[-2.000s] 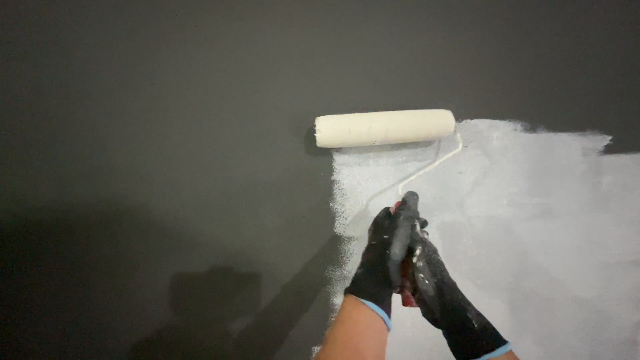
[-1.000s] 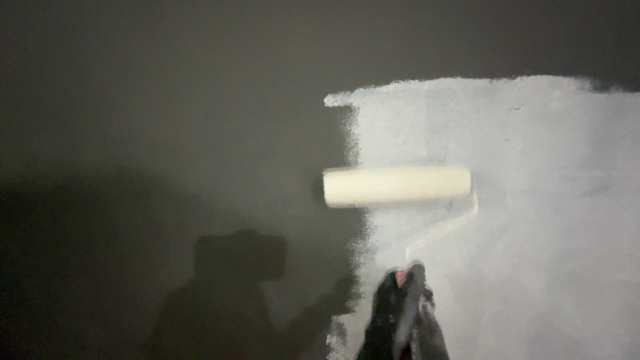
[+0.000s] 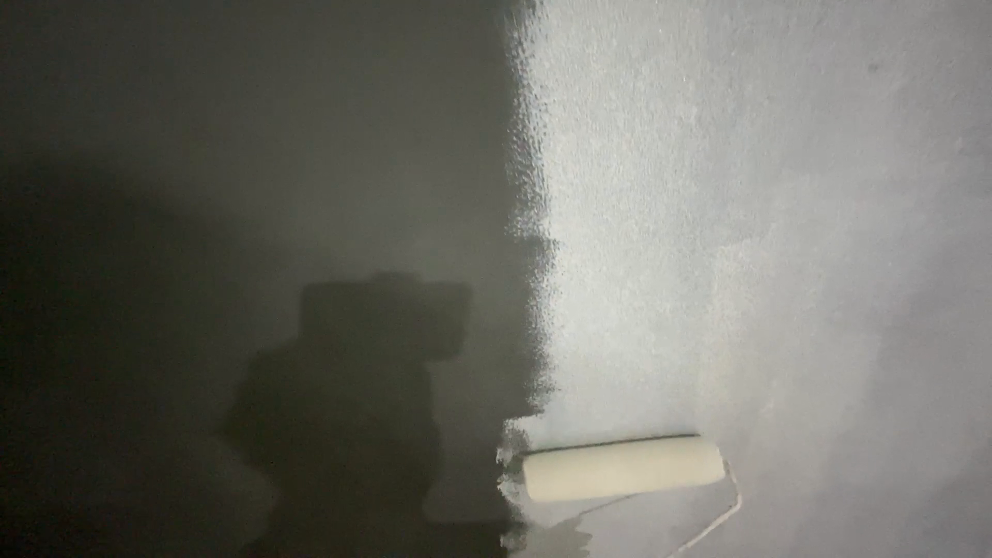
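Note:
A paint roller with a cream cover (image 3: 624,469) lies against the wall low in the head view, its left end near the ragged edge of the light paint. Its thin wire frame (image 3: 735,504) bends down from the right end and leaves the picture at the bottom. The handle is hidden below the frame. Neither my left hand nor my right hand is in view. Pale grey-white paint (image 3: 659,232) covers the right part of the wall, and the left part is dark grey (image 3: 271,155).
A dark shadow of a person (image 3: 349,403) falls on the dark wall at the lower left. Near the bottom, a patch of darker wall (image 3: 570,539) shows beside the light paint under the roller.
The roller has moved down the wall, and both gloved hands have dropped out of view. Light paint now reaches above the top of the picture, as the view has shifted.

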